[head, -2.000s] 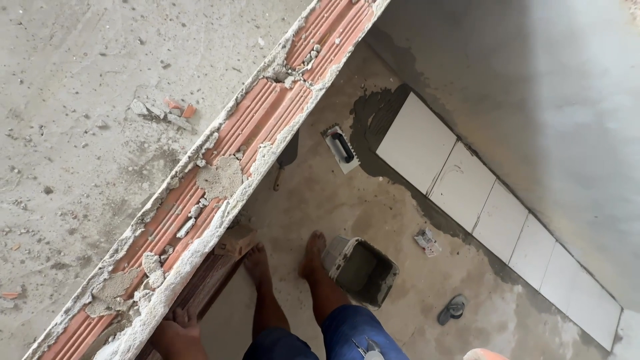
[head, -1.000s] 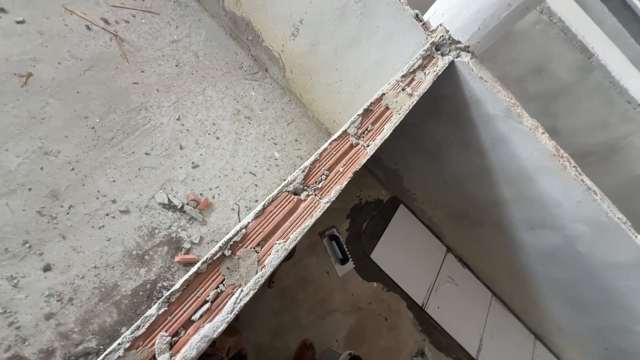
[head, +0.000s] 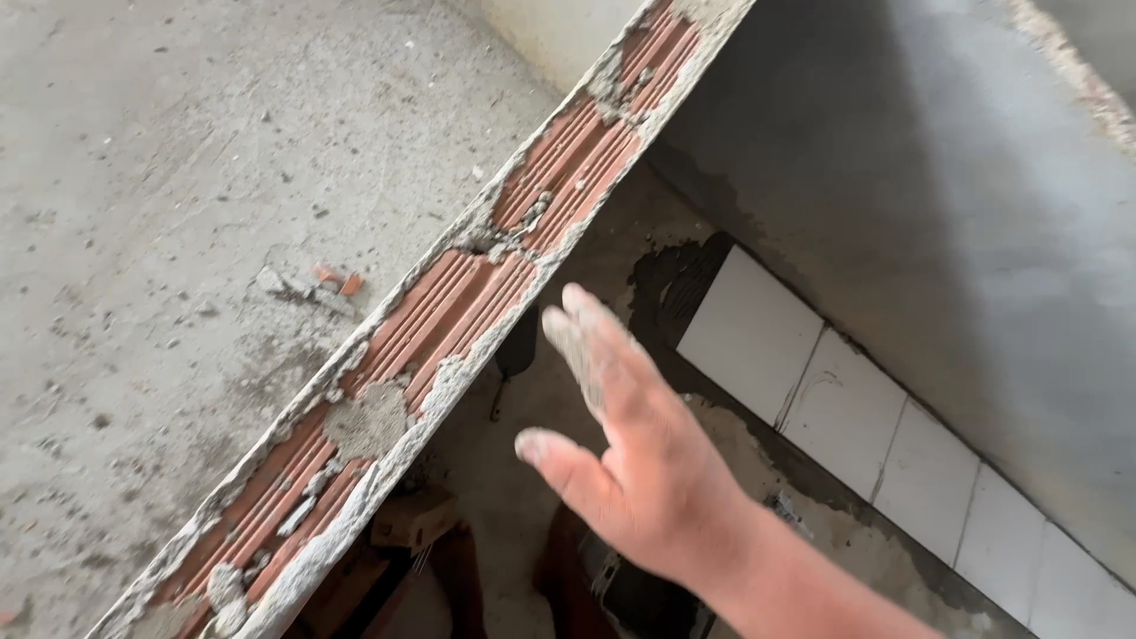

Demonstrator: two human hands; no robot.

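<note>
My right hand reaches in from the lower right, its fingers apart and dusted with grey mortar, holding nothing. It hovers just right of the broken top of a low wall of red hollow clay bricks, which runs diagonally across the view. Beyond the hand, a row of white tiles lies along the foot of a plastered wall, with dark wet mortar at its near end. My left hand is not in view.
Brick fragments lie on the rough concrete floor left of the wall. A grey plastered wall stands at right. Below are a dark bucket, my feet and a wooden piece.
My right hand has come into view over the tiled side of the low wall. The left hand, at the wall's lower end two seconds ago, is out of view. The view has shifted.
</note>
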